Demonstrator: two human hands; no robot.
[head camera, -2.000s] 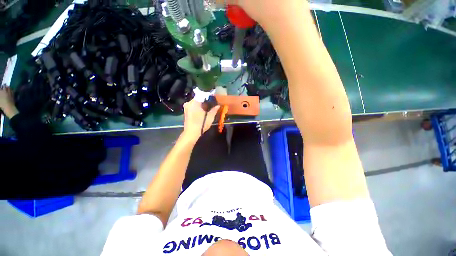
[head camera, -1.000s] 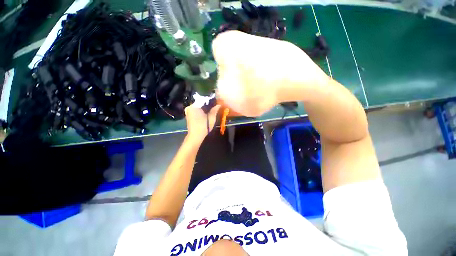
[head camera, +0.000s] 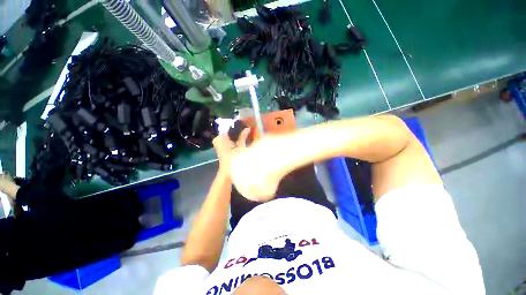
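The green press stands at the bench edge with a bare spring. Its silver lever points down toward me. My right hand is closed around the lever's lower end; the red knob is hidden in it. My left hand holds a small black connector part at the press, left of the orange block. The part's cord is mostly hidden. The orange tab is hidden behind my right hand.
A large heap of black cylinders lies left of the press. A looser black pile lies right of it. A blue tote stands by my right leg. A black-clothed person and a blue stool are at left.
My right hand has pulled the lever from high beside the press down toward my body. My left hand stays at the press with the part. The view has tilted and shifted.
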